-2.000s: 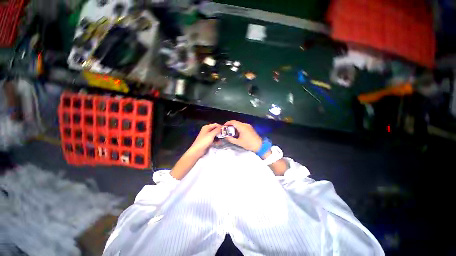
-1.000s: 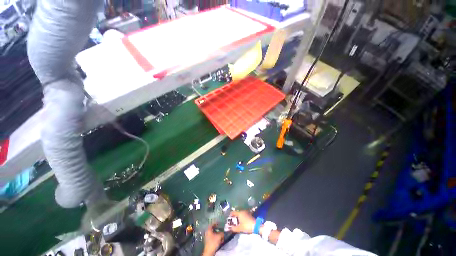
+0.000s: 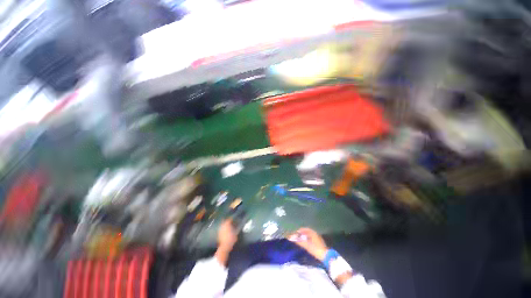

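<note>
The whole view is strongly blurred. My right hand (image 3: 314, 243), with a blue band at the wrist, holds a small pale unit (image 3: 298, 237) at the bench's front edge. My left hand (image 3: 226, 237) is apart from it, over the near edge of the green mat (image 3: 256, 174). A dark patch shows by its fingertips; I cannot tell whether it is held. Small white and orange loose parts (image 3: 270, 227) lie on the mat between and beyond the hands.
A red compartment tray (image 3: 323, 119) lies at the bench's back. Another red tray (image 3: 108, 276) is at lower left. An orange-handled tool (image 3: 351, 176) is on the right. Blurred equipment (image 3: 134, 198) stands on the left. A grey hose (image 3: 105, 105) hangs at upper left.
The view has swung from the bench to the right and partly back. My hands, together on the unit two seconds ago, are apart; my left hand has moved away leftward.
</note>
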